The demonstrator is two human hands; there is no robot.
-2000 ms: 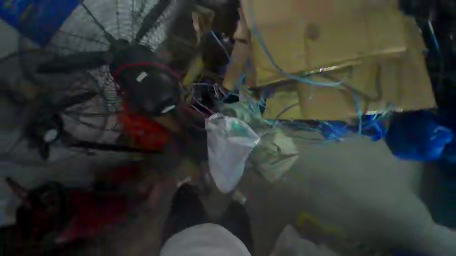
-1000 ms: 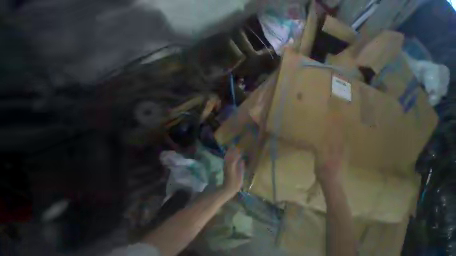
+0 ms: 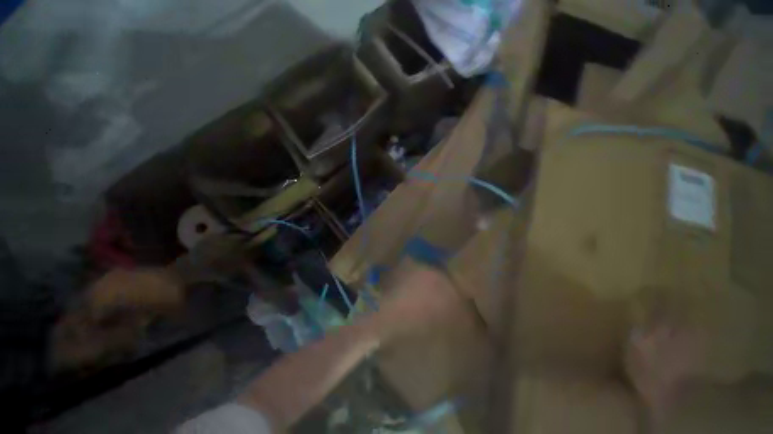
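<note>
A large brown cardboard box [image 3: 593, 280] with a white label and pale blue strapping fills the right of the view. My left hand [image 3: 419, 297] is blurred and lies at a brown cardboard flap [image 3: 428, 199] left of the box; its fingers cannot be made out. My right hand [image 3: 665, 356] is a faint blur against the front of the large box at the lower right. Whether either hand grips the cardboard cannot be told.
Open brown boxes [image 3: 326, 127] stand along the wall at the upper left. A white roll [image 3: 200, 227] lies left of them. A white plastic bag [image 3: 468, 34] is at the top, and a crumpled pale bag [image 3: 284, 322] lies left of my left forearm. More cardboard is at the upper right.
Both hands, absent two seconds ago, have come into view at the cardboard. The view has moved closer to the large box and the open boxes by the wall. The fan has left the view.
</note>
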